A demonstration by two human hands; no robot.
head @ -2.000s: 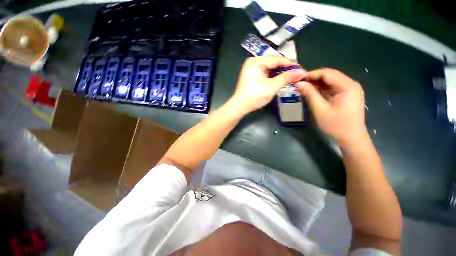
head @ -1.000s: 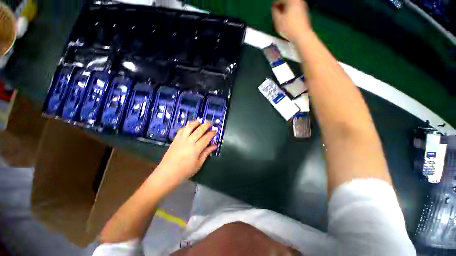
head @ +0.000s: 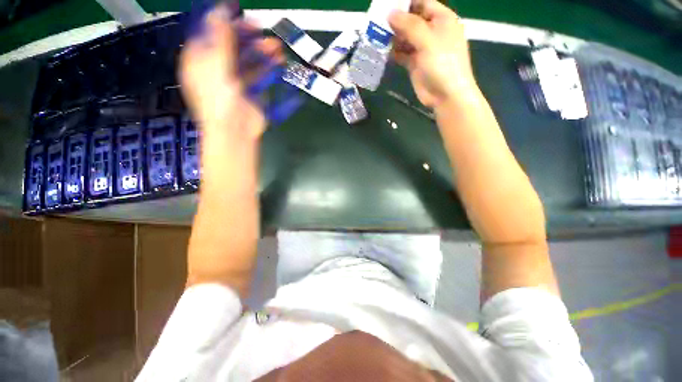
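My left hand (head: 217,82) is blurred and holds a blue phone housing (head: 278,93) in the air, right of the black tray. My right hand (head: 432,46) pinches a mainboard (head: 369,63) by its white end, its silvery part pointing down towards me. Several loose mainboards (head: 318,86) lie fanned out on the green mat between my hands. A slim tool, perhaps tweezers (head: 410,102), lies on the mat below my right hand.
The black tray (head: 105,93) at left holds a row of blue housings. At right, white boards (head: 559,83) lie beside a clear ribbed tray (head: 636,138). Cardboard boxes (head: 90,283) stand below at left. The pale rail (head: 493,31) and green belt run behind.
My left hand has lifted a housing from the tray. My right hand has come back from over the belt and now holds a mainboard. The view has shifted right.
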